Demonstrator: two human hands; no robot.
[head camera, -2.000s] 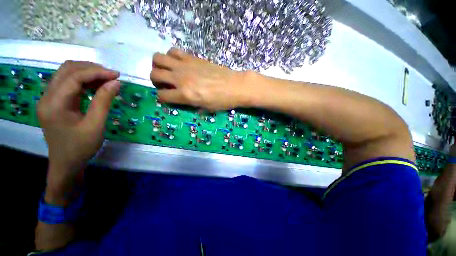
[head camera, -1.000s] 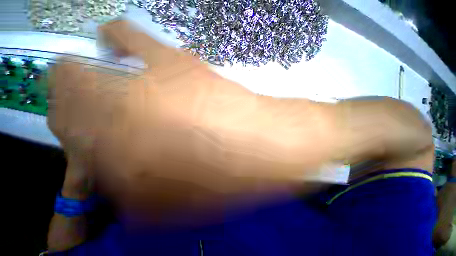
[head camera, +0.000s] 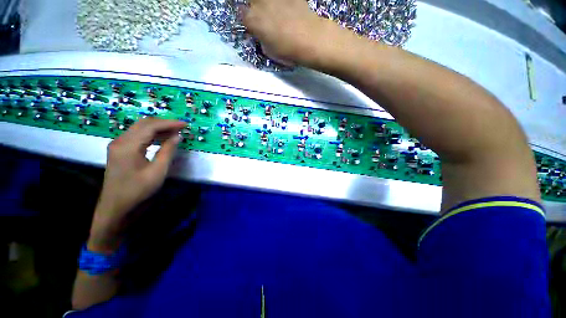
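Observation:
The green circuit board panel (head camera: 248, 131) runs left to right before my body, with rows of small fitted components. My left hand (head camera: 139, 161) is over the board's lower edge at left; its thumb and forefinger tips are close together at the board. Whether they hold a part is too small to tell. My right hand (head camera: 278, 31) reaches over the board to the heap of silvery components (head camera: 366, 20). Its fingers are at the heap's left part, near the picture's top edge, and the fingertips are hidden.
A heap of cream components (head camera: 127, 25) lies left of the silvery one on the white parts tray (head camera: 468, 62). A thin pale yellow-green strip (head camera: 530, 77) lies at right. The pale board rail (head camera: 279, 183) runs along the board's near side. A blue band (head camera: 98, 261) is on my left wrist.
My right hand has moved from above the board up and right to the silvery heap. My left hand has moved right and down along the board. The camera view has shifted slightly.

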